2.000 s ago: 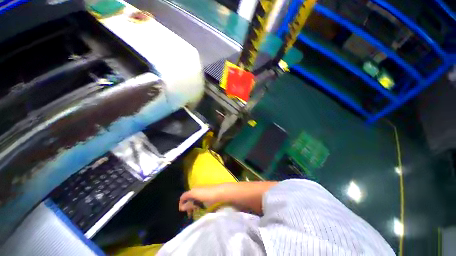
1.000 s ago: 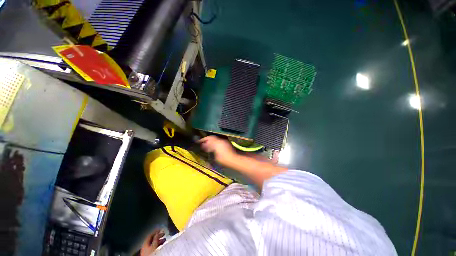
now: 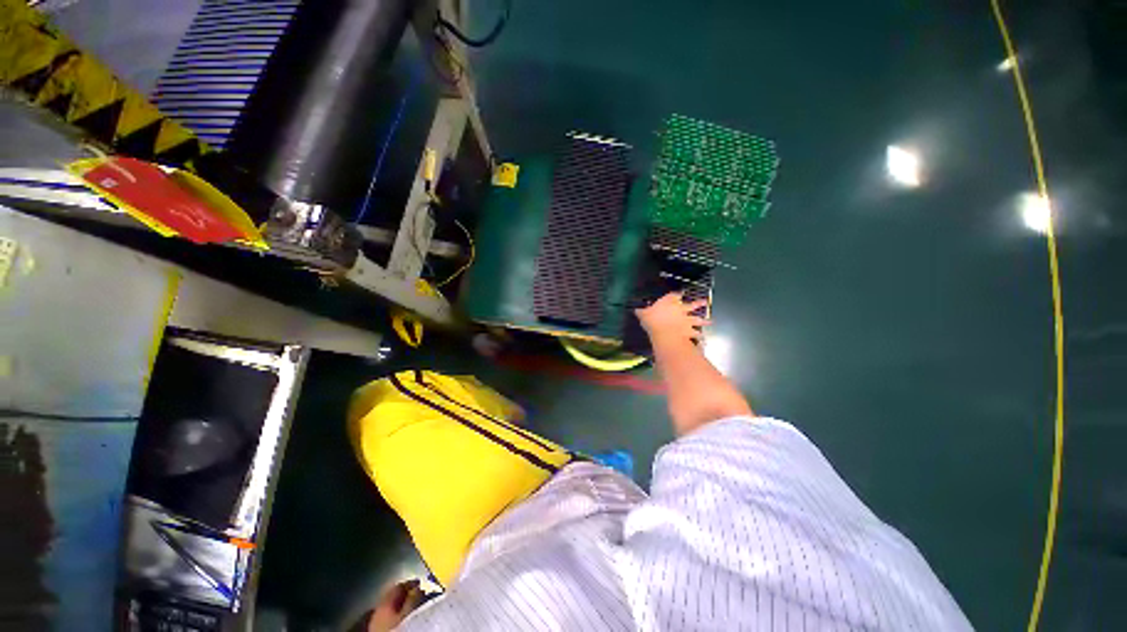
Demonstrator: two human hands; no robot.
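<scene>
A black ridged rack (image 3: 683,263) stands low over the floor, with green circuit boards (image 3: 713,173) upright in its far part. My right hand (image 3: 674,321) reaches down to the rack's near end. Its fingers are over the dark ridges; whether they grip the rack or a board cannot be told. A second black ridged rack (image 3: 583,228) stands to its left on a green surface (image 3: 507,253). My left hand (image 3: 393,606) shows only in part at the bottom edge, low beside my yellow-clad leg; its hold cannot be told.
The machine's worn front (image 3: 80,494) and its pull-out tray (image 3: 274,432), with thin sticks and part of a keyboard (image 3: 179,617), are at left. A red sign card (image 3: 167,200), a ridged conveyor (image 3: 229,74) and a metal frame (image 3: 433,198) are at upper left. A yellow line (image 3: 1051,309) crosses the floor.
The view has turned from the machine to the floor racks. My right hand has moved from near my lap, past the left rack's front, rightward to the rack with boards.
</scene>
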